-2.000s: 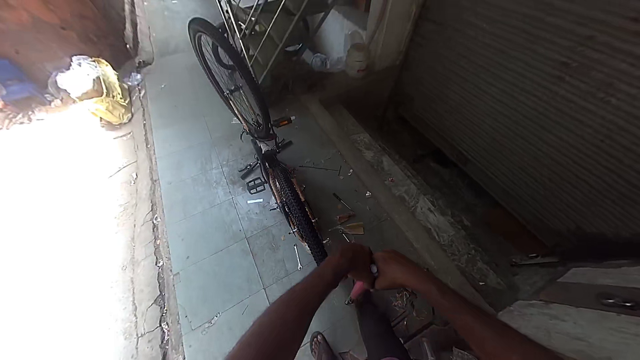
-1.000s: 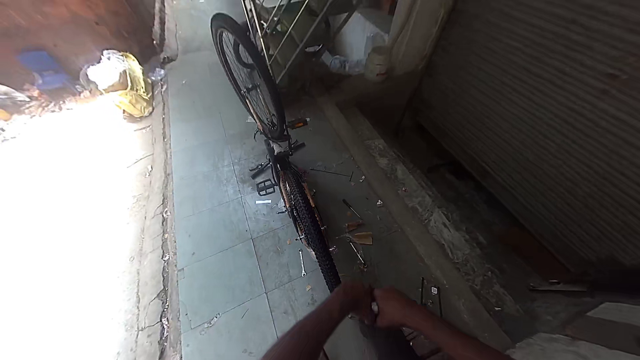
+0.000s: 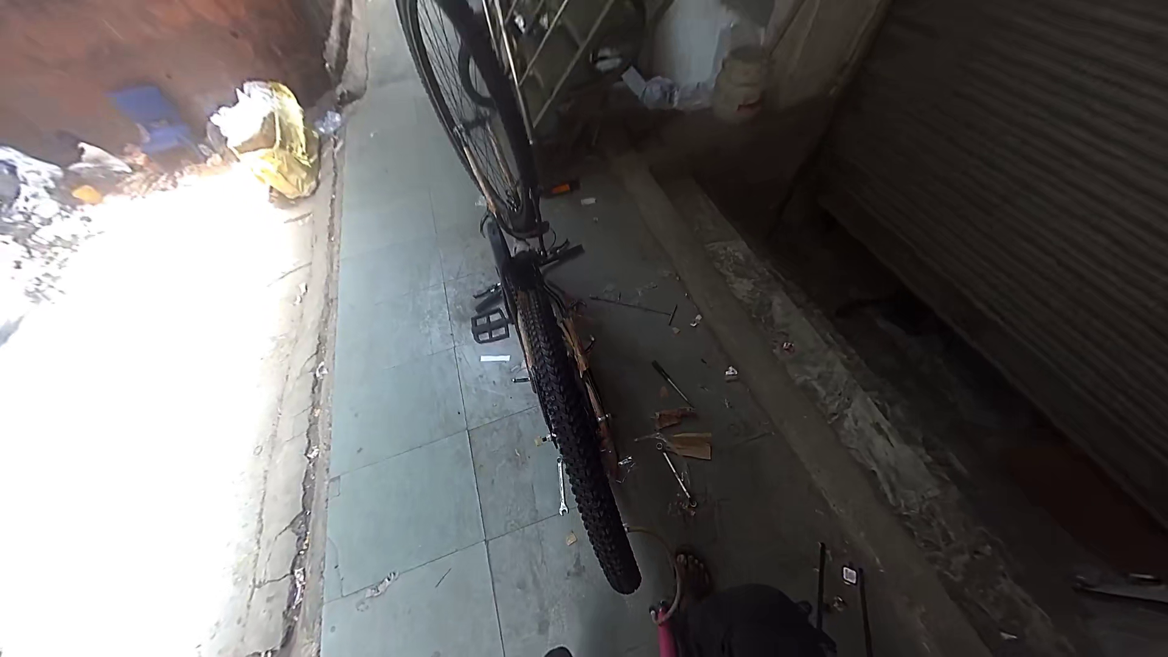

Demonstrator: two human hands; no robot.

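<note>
Neither my left hand nor my right hand shows in the head view now. A bicycle stands on the tiled floor, with a knobbly tyre toward me and another wheel rising beyond it. A flat black pedal sticks out on its left side. At the bottom edge is part of a pink pump, and a thin hose curves from it toward the near tyre. My bare foot is beside the hose. A metal wrench lies left of the tyre.
Right of the bicycle lie a screwdriver-like tool, another metal tool, brown cardboard scraps and a long thin rod. A stone ledge runs before a ribbed shutter. A metal grille and yellow plastic bag are farther off.
Both hands, together near the bottom of the earlier frames, have gone out of view. The pink pump and its hose now show. The view has shifted somewhat.
</note>
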